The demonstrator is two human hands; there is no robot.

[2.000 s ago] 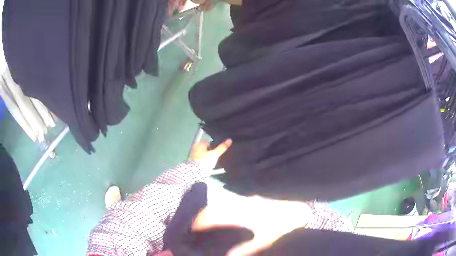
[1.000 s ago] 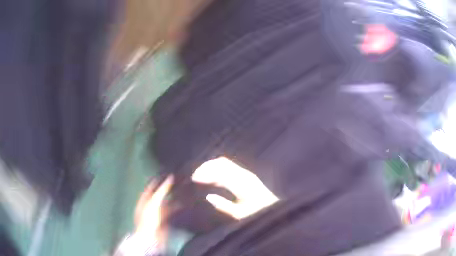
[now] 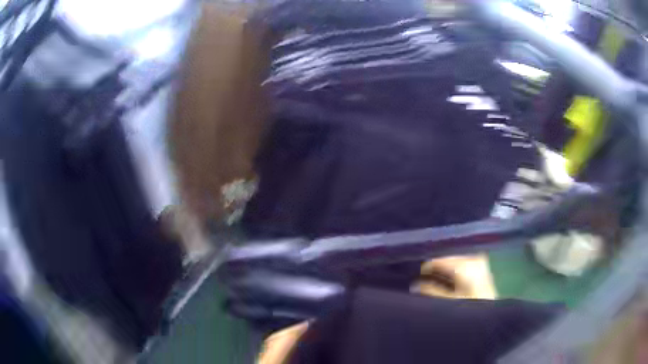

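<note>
A black garment hangs low in front of me. Dark glossy hanger bars lie just above its left part. My left hand shows only in part at the garment's left edge, low in the picture. My right hand is at its upper edge, with bent fingers partly hidden. Blur and cloth hide what each hand grips. A dense group of black garments hangs behind, with shiny hanger bars above.
A curved metal rail runs down the right side. A brown garment hangs left of centre, and more black garments hang at the far left. A yellow-green piece is at the right. Green floor shows below.
The view has swung up, bringing hangers, the curved rail and the brown garment into clearer sight. My hands now show lower and farther apart, partly behind black cloth.
</note>
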